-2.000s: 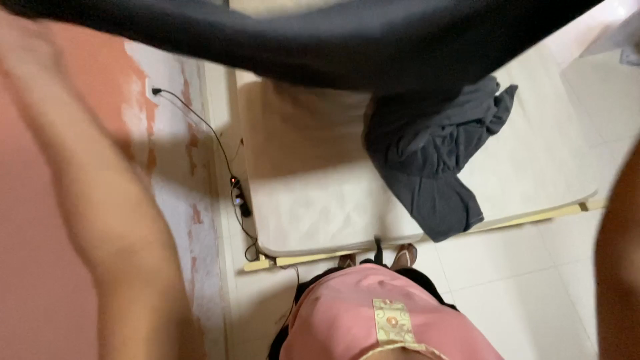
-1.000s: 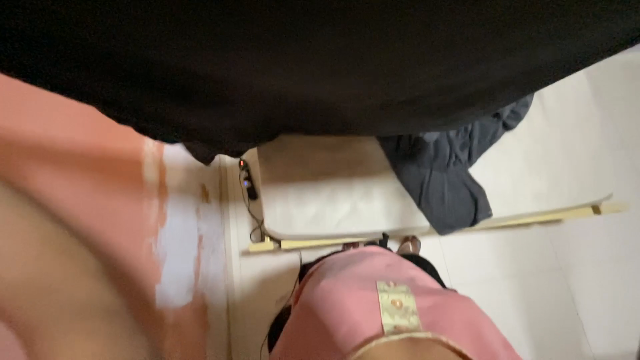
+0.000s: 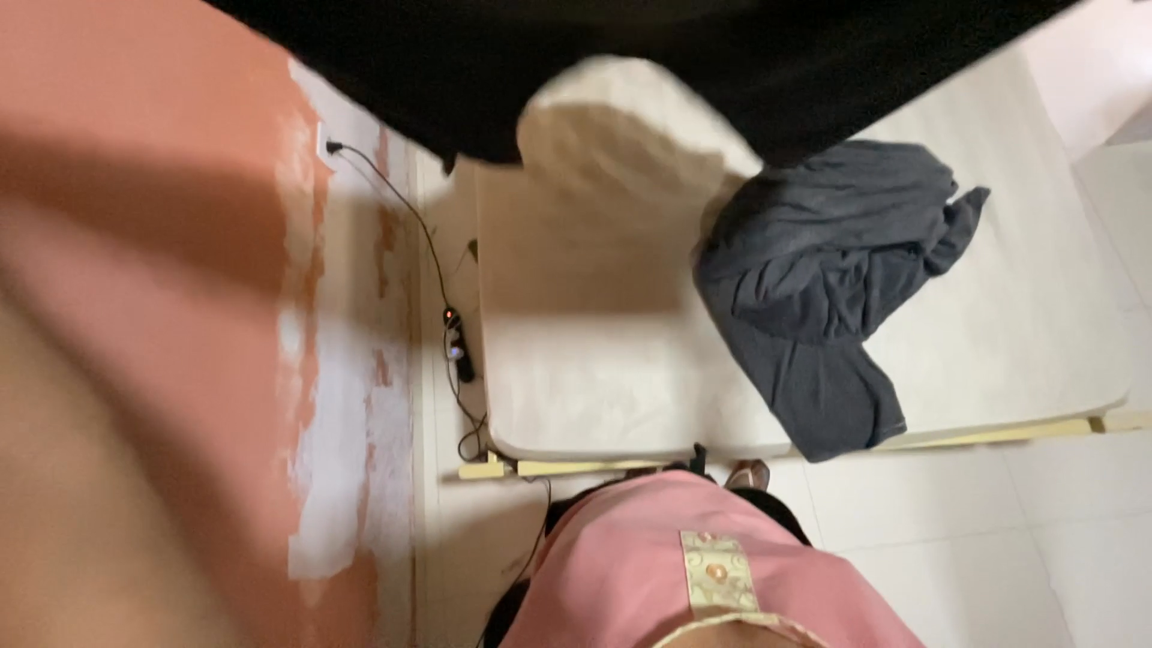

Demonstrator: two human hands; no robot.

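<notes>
A black cloth (image 3: 576,54) hangs across the top of the view, close to the camera. A blurred arm, likely my left, fills the lower left corner, but my left hand is out of the frame. My right hand does not show either. Below the black cloth, a crumpled dark grey garment (image 3: 810,270) lies on the pale mattress (image 3: 585,387), one end hanging over its near edge. Between the black cloth and the mattress is a cream cloth-like shape (image 3: 630,126), partly hidden; I cannot tell whether it belongs to the bedding.
A pale yellow bed frame (image 3: 576,467) runs along the mattress's near edge. On the left, a power strip (image 3: 459,346) lies on the floor beside the orange wall (image 3: 180,207), its cable plugged into a wall socket (image 3: 326,146). Pale floor tiles (image 3: 936,504) lie at right.
The black cloth, which hung lower a second ago, has moved up and shows more of the mattress and grey garment. The cream shape now shows under it.
</notes>
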